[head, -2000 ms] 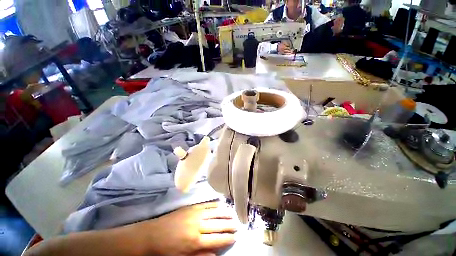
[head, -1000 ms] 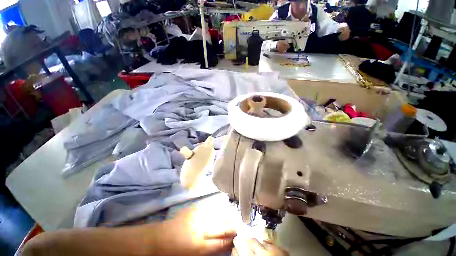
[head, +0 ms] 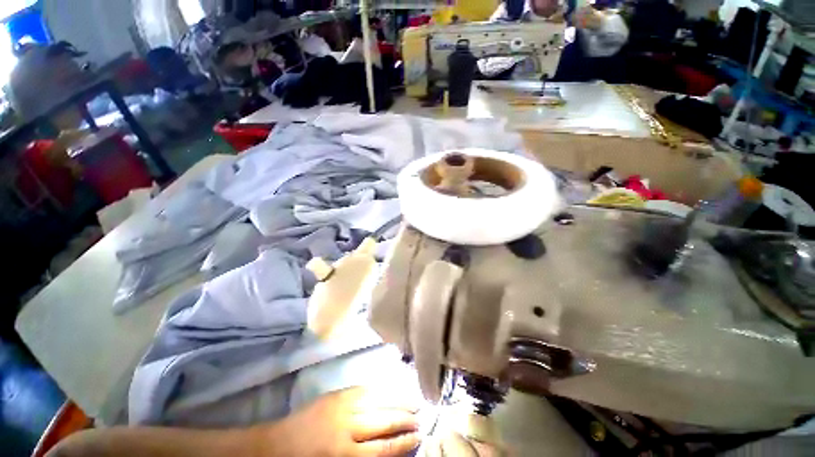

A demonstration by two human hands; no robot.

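Observation:
Light grey garment pieces [head: 232,303] lie heaped on the table left of the cream sewing machine head [head: 590,312]. A white tape roll [head: 478,207] sits on the head. The presser foot and needle area [head: 456,393] is in bright glare. My left hand [head: 357,421] lies flat on pale cloth just left of the needle. My right hand [head: 456,439] is at the bottom edge below the needle, cut off and washed out, so its grip is hidden. A cream plate [head: 344,290] stands at the head's left side.
The table edge [head: 54,335] curves at left, with an orange crate rim [head: 63,428] below it. Behind are another sewing machine [head: 483,54] and a person [head: 581,31] at it. A cone with an orange top [head: 749,187] stands behind the head.
My right hand has come in at the bottom near the needle since the first frame. My left hand stays beside the needle. The person behind has raised a hand. The view has shifted slightly.

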